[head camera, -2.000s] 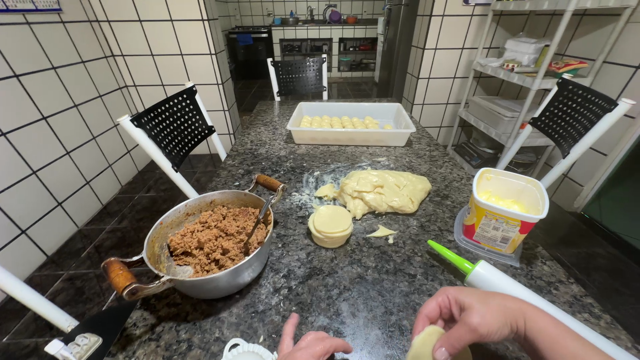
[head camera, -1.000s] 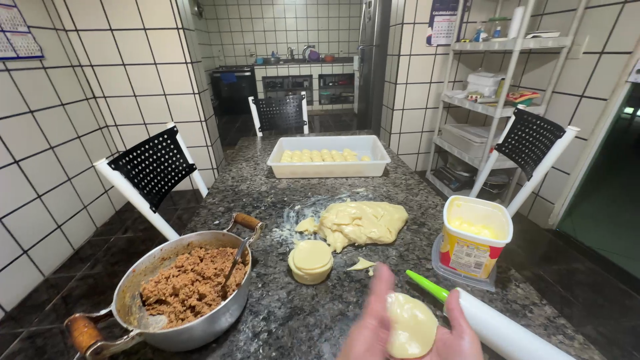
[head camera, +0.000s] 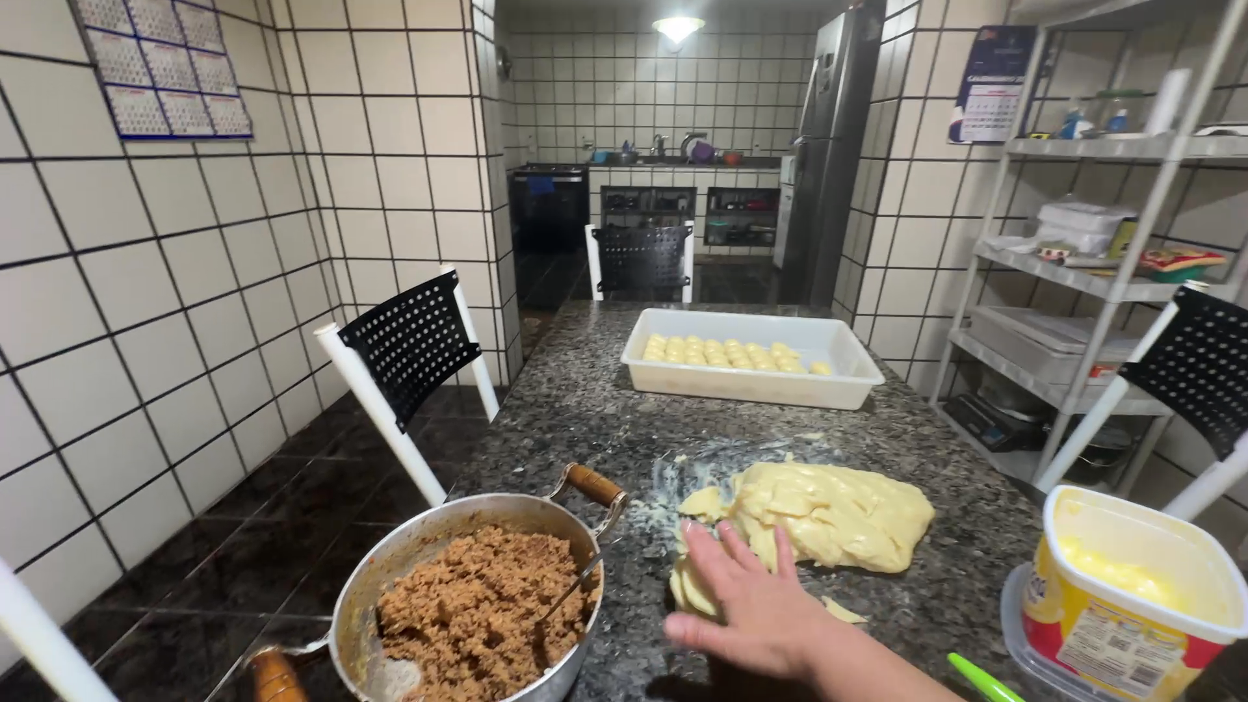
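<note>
My right hand reaches in from the lower right, palm down with fingers spread, over a stack of round dough discs and partly hides it. Its fingertips are beside a large lump of pale dough; whether they touch the discs, I cannot tell. My left hand is out of view. An aluminium pot of cooked ground filling with a utensil in it stands to the left. At the bottom right shows a green handle. A white plastic tray farther back holds rows of small dough pieces.
An open margarine tub stands on its lid at the right table edge. The pot's wooden handle juts toward the dough. Black-backed chairs stand around the granite table. A metal shelf unit is at the right.
A second ago both hands were near the front with a dough disc; now my right hand is over the disc stack and my left hand is out of view. The view has tilted up.
</note>
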